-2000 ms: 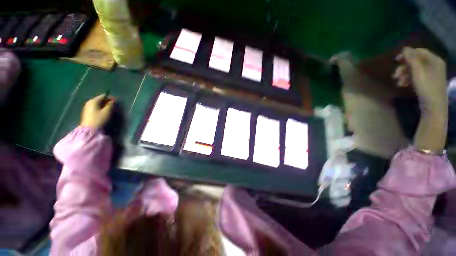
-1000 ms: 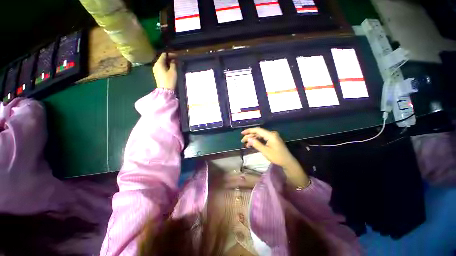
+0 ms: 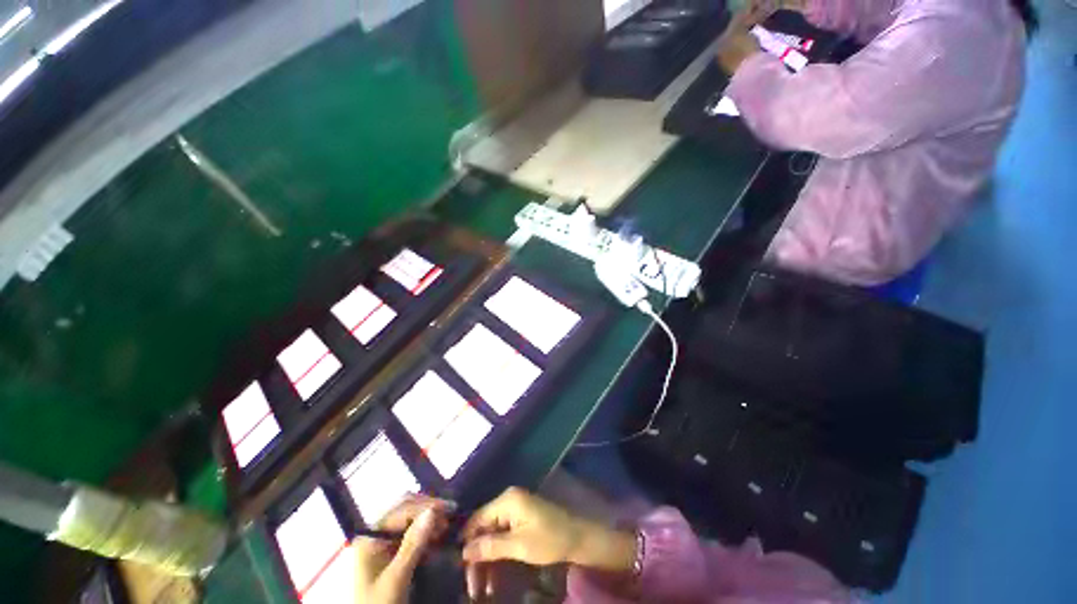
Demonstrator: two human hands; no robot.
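Observation:
The front black tray (image 3: pixel 562 380) holds several phones with lit white screens, some with a thin red line. My left hand (image 3: pixel 399 557) is at the lower end of the second phone (image 3: pixel 378 477) from the left, fingertips bent together. My right hand (image 3: pixel 520 533) is just right of it, fingers curled, near the tray's front edge. Something small and dark lies between the fingertips; I cannot tell what it is or which hand holds it. The rear black tray (image 3: pixel 337 399) holds several lit phones with red bands.
A white power strip (image 3: pixel 604 250) with plugs and a white cable (image 3: pixel 676 354) is beyond the trays. A tan board (image 3: pixel 602 144) lies farther off. A person in pink (image 3: pixel 886 106) works at upper right. Black trays (image 3: pixel 815 389) lie at right. A taped post (image 3: pixel 136 531) stands lower left.
The view has swung to the right. My left hand has left the tray's left side and come to the front phones' lower ends. My right hand is now close beside it.

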